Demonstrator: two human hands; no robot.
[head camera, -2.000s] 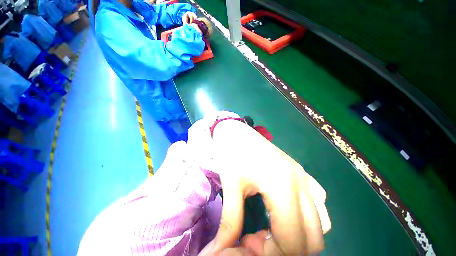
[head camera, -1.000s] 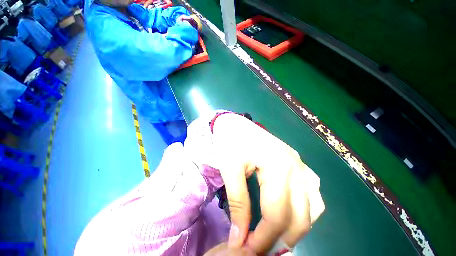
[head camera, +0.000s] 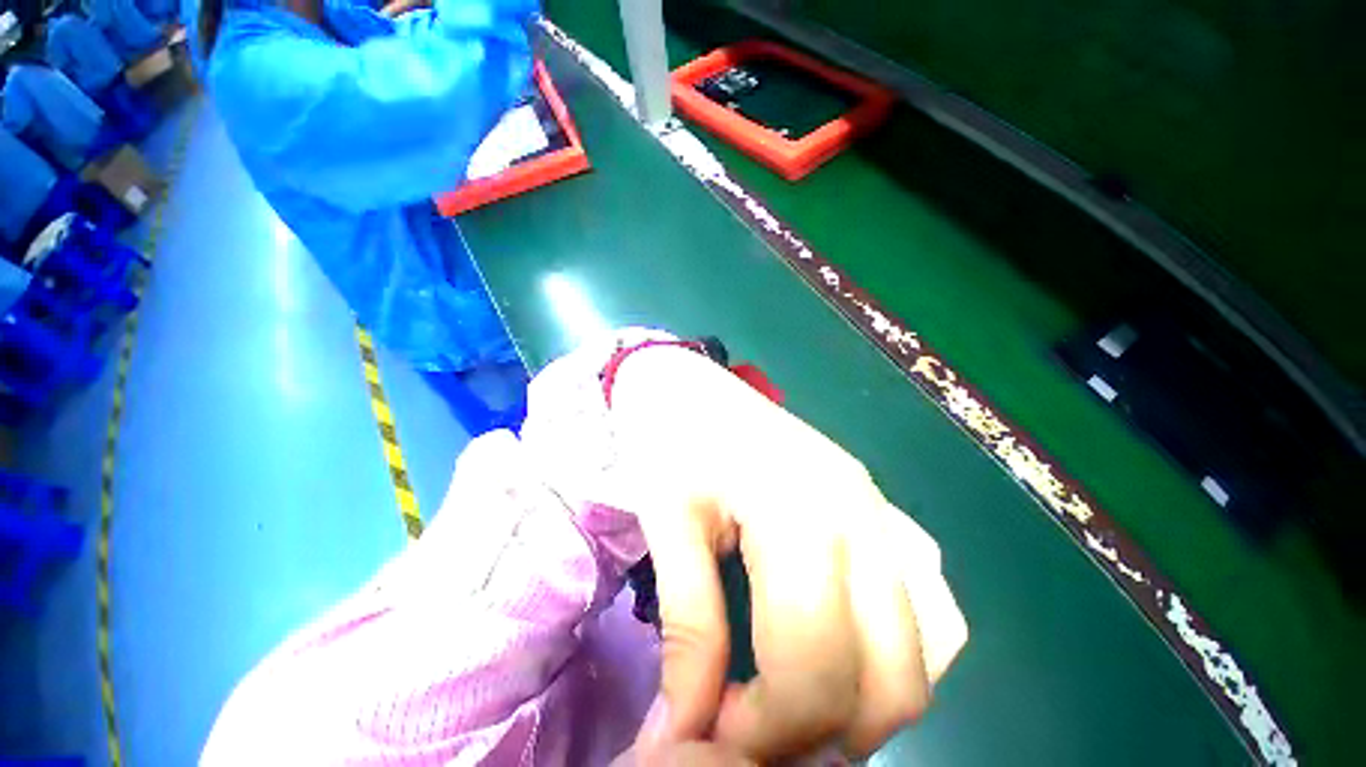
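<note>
My left hand (head camera: 794, 555) is large and overexposed in the middle, in a pink sleeve with a red band (head camera: 637, 357) at the wrist. Its fingers curl down towards the bottom edge, thumb and fingertips close together. A bit of skin (head camera: 697, 752) below them, cut off by the bottom edge, seems to be part of my right hand. Whether anything is held between the fingertips is hidden. A small dark and red item (head camera: 719, 354) shows behind the wrist. The dark green bench (head camera: 1034, 644) lies beneath.
A person in a blue coat (head camera: 337, 128) stands at the upper left, beside an orange-framed unit (head camera: 524, 177). Another orange frame (head camera: 787, 155) lies on the lower green surface behind a pale post (head camera: 646, 63). A dark flat object (head camera: 1161, 412) lies right. Blue floor (head camera: 240, 525) is left.
My left hand has shifted slightly left in the picture, fingers still curled down. The coworker's arms have lifted off the orange frame, showing a pale surface inside. The whole view has shifted a little.
</note>
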